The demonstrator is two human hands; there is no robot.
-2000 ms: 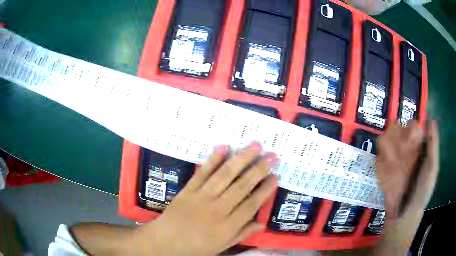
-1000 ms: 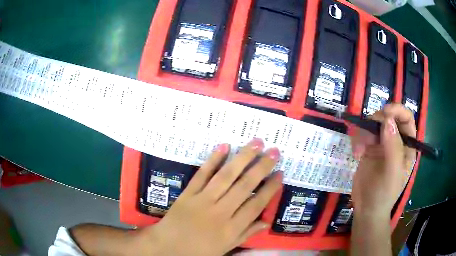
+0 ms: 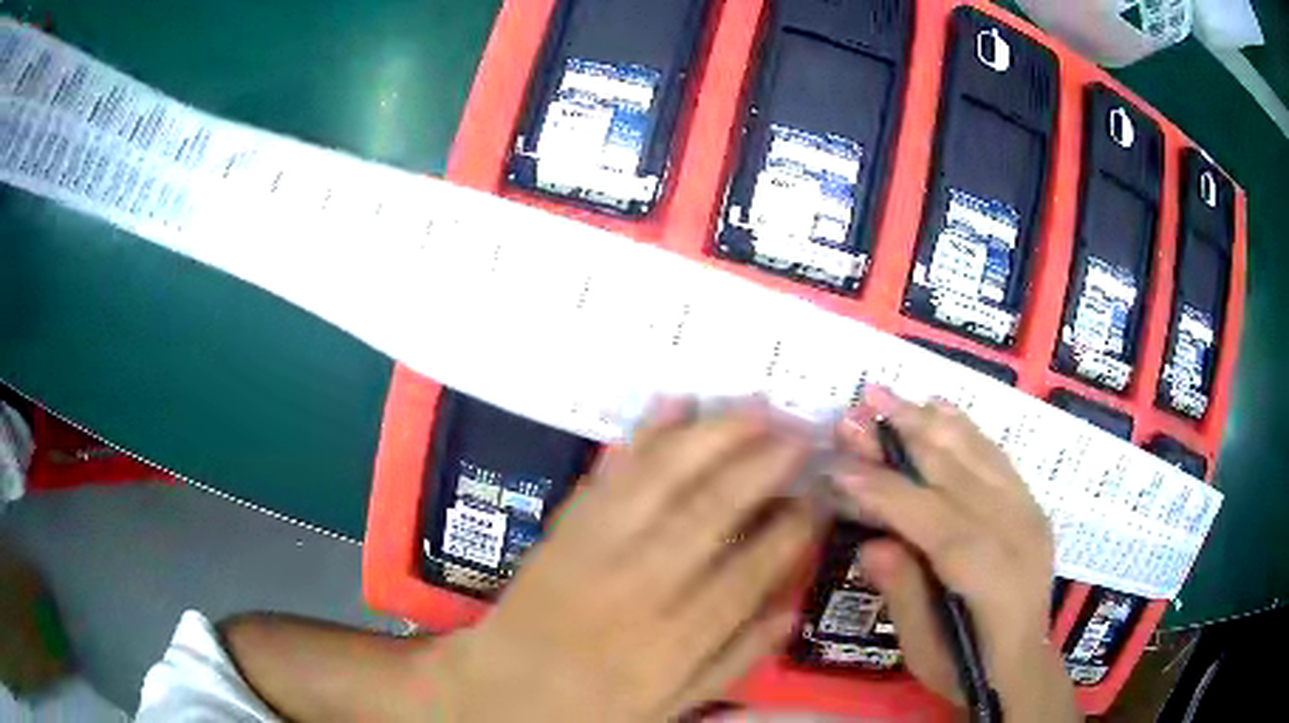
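Observation:
The white label strip [image 3: 566, 304], with rows of small print, lies across the red tray [image 3: 403, 487] and trails off to the left. Black phones [image 3: 975, 184] without back covers sit in the tray slots, with white labels in their lower parts. My left hand [image 3: 636, 551], blurred, lies palm down at the strip's near edge; its fingertips are close to my right hand. My right hand [image 3: 947, 523] holds a slim black pen [image 3: 933, 565] over the strip. The strip and my hands hide parts of the near-row phones.
The green bench top [image 3: 212, 339] shows left of the tray. A white label roll [image 3: 1131, 26] is at the top right. A red object [image 3: 85, 473] is at the lower left beyond the bench edge, with grey floor below it.
My right hand has moved left along the strip to beside my left hand, uncovering the strip's right end. The pen now points down toward me. The tray appears shifted slightly right.

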